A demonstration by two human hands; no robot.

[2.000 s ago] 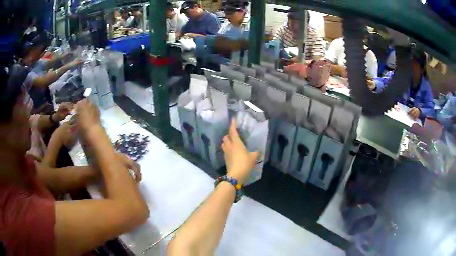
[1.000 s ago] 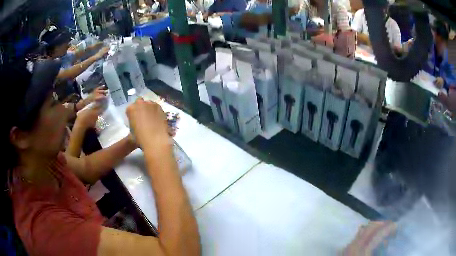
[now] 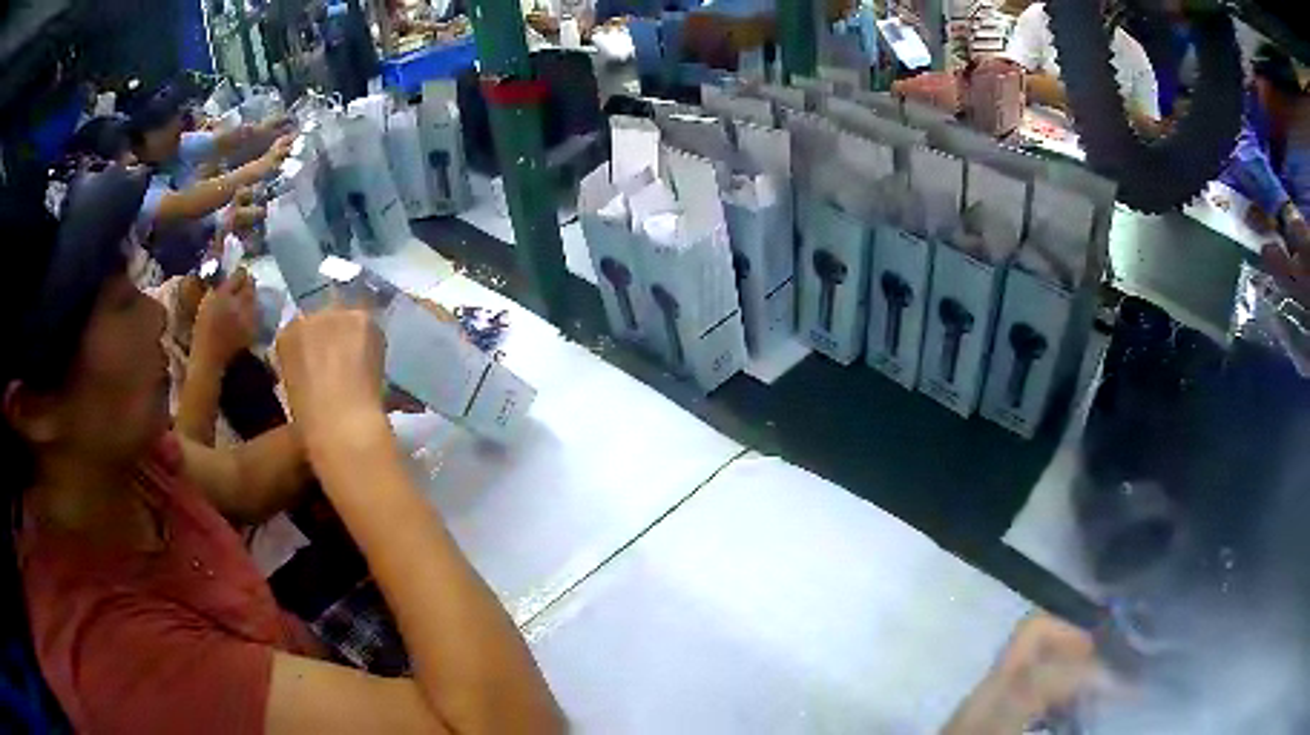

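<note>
My left hand (image 3: 1037, 663) is at the lower right edge, blurred and partly cut off. Its fingers point right toward dark parts (image 3: 1128, 524) that are blurred by haze. Whether it holds anything cannot be told. My right hand is not in view. Tall grey-blue cartons (image 3: 1017, 352) stand upright in a crowded row on the dark green strip, flaps raised. Two open cartons (image 3: 687, 309) at the row's left end show whitish clear bags at their mouths.
A neighbour in a red shirt (image 3: 158, 618) at the left has an arm over the white worktop (image 3: 718, 574), beside a tilted carton (image 3: 460, 371). A green post (image 3: 529, 216) rises behind the worktop. A black toothed ring (image 3: 1142, 129) hangs upper right. Other workers sit beyond.
My left hand has left the open cartons and is now at the lower right. The view has shifted left. A carton now shows tilted by the neighbour's hand.
</note>
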